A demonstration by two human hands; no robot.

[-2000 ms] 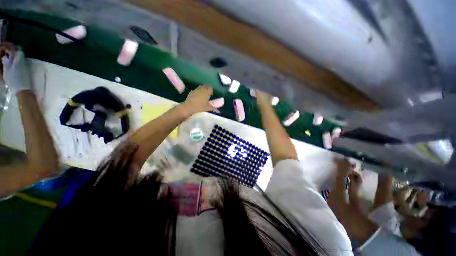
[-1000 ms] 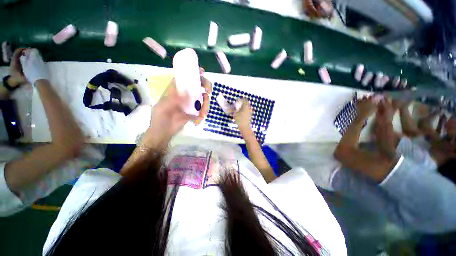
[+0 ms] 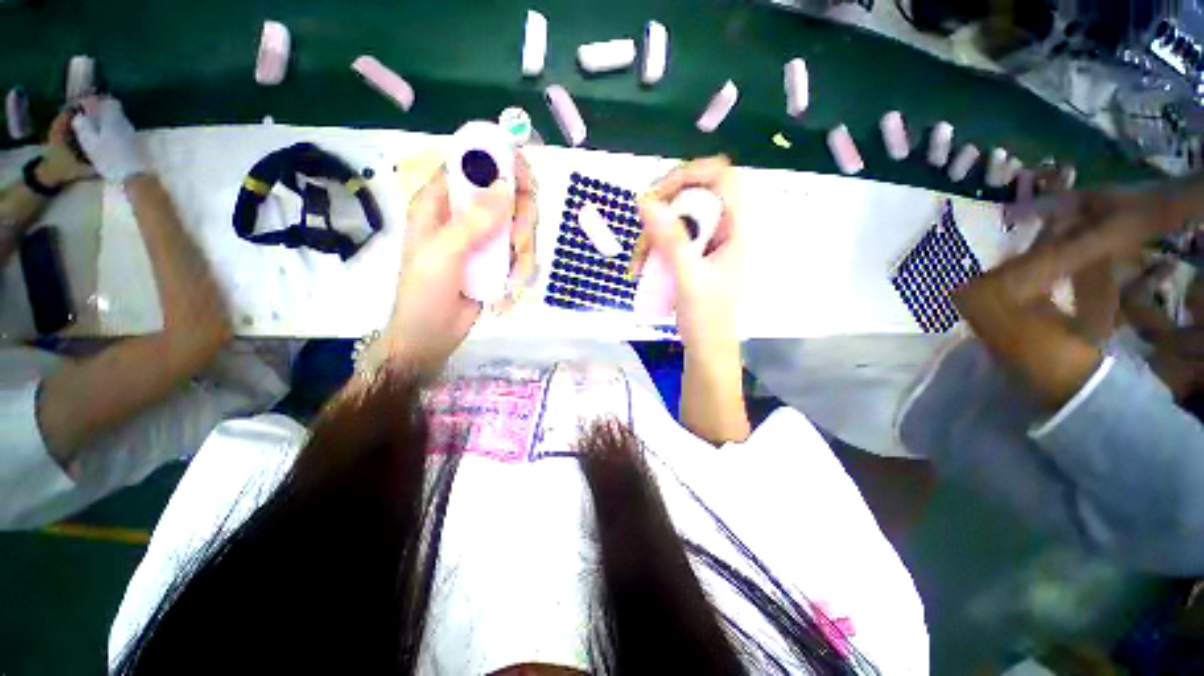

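My left hand (image 3: pixel 442 258) is shut on a pale pink housing (image 3: pixel 490 244), held upright with a round dark dot at its top end. My right hand (image 3: pixel 689 251) is shut on a second housing (image 3: pixel 696 209), with a dark dot near its top; the fingers hide much of it. Between the hands lies a sheet of dense dark dots (image 3: pixel 589 271) on the white table. A small whitish piece (image 3: pixel 600 230) shows over the sheet; I cannot tell what it is.
A green belt (image 3: pixel 449 53) with several pink housings runs beyond the white table (image 3: pixel 819 264). A black strap loop (image 3: pixel 306 202) lies at left, a green-white round thing (image 3: pixel 515 124) by my left hand. A neighbour's gloved hand (image 3: pixel 108 136) is at far left; another person's arm (image 3: pixel 1043 324) and dot sheet (image 3: pixel 940 273) are right.
Earlier my hands reached over the belt; now both hold housings over the table. Since one second ago, the left housing has turned so its dotted end is up, and my right hand has moved up and right.
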